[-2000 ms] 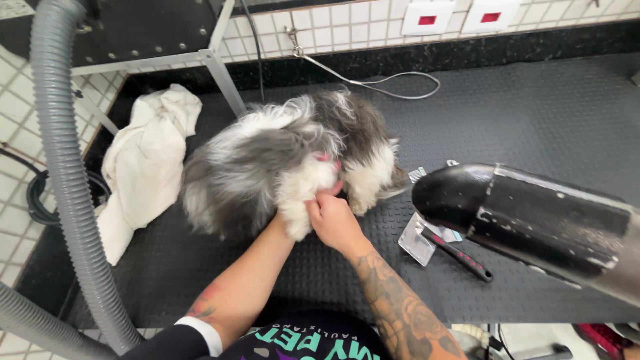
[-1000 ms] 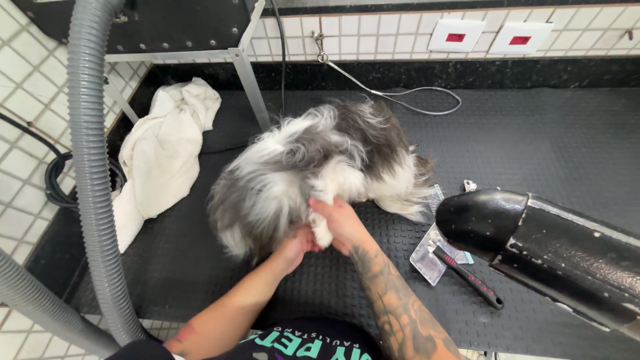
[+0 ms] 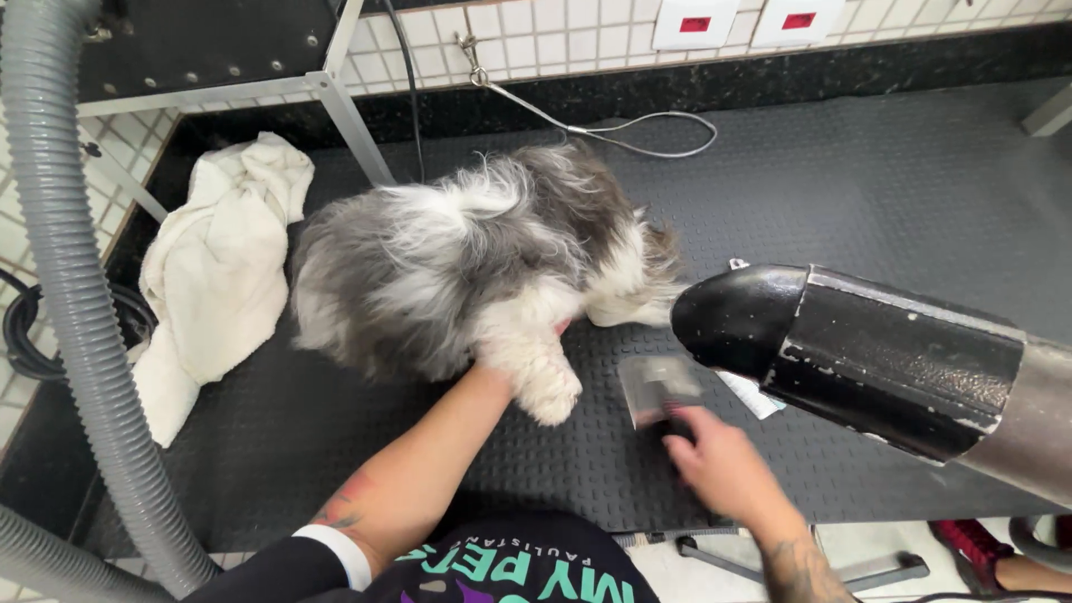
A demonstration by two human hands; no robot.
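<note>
A long-haired grey and white dog is on the black rubber mat. My left hand is under and behind the dog's white paw, mostly hidden by fur; only a bit of finger shows, and its grip cannot be made out. To the right, my right hand holds the dark handle of a slicker brush, slightly blurred, away from the dog. The black nozzle of a dryer juts in from the right, just above and beyond the brush.
A cream towel lies at the left beside a grey ribbed hose. A cable loop restraint hangs from the tiled wall onto the mat. A metal-framed stand is behind the dog. A white packet lies partly under the nozzle.
My right hand has left the dog's paw and moved right to take hold of the slicker brush, which lay on the mat. My left hand has moved under the paw.
</note>
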